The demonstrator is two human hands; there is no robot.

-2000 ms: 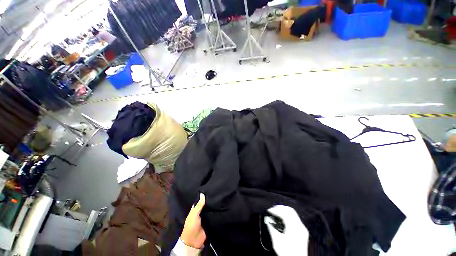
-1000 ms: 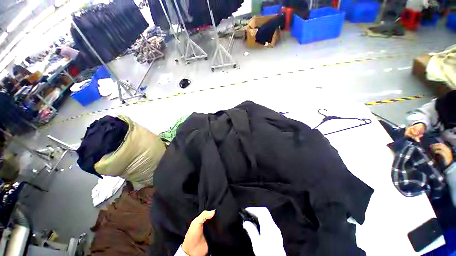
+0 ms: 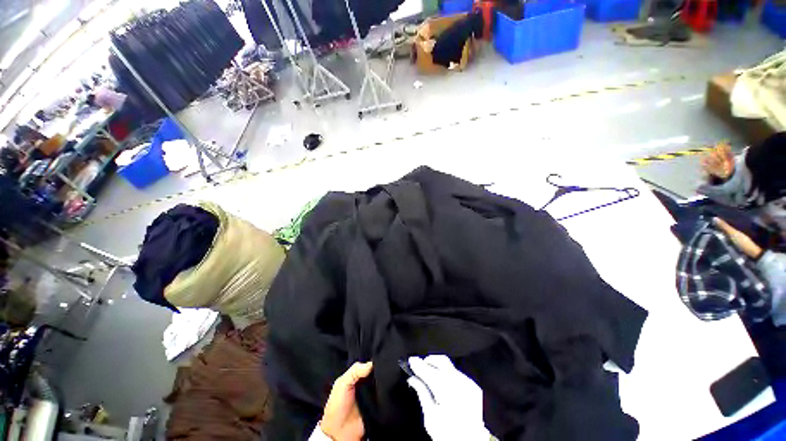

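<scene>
A large black jacket (image 3: 483,267) lies heaped over the near part of the white-topped table. My left hand (image 3: 346,403) is bare and grips a fold of the jacket at the bottom centre, thumb on top. My right hand (image 3: 444,398) wears a white glove and is just to the right, over the cloth. A small dark tool, possibly thread snips (image 3: 407,368), shows at the gloved fingertips. The gloved fingers are partly hidden, and the jacket's lower part is cut off by the picture's edge.
A black hanger (image 3: 590,191) and dark phone (image 3: 739,386) lie on the white table (image 3: 664,332). A seated person at right handles a plaid garment (image 3: 711,271). A khaki sack (image 3: 246,267) with navy cloth and brown garments (image 3: 215,388) are at left. Garment racks stand behind.
The view has swung right, bringing the coworker and phone into view. My hands have come closer together on the jacket. The coworker's one hand has lifted off the plaid garment.
</scene>
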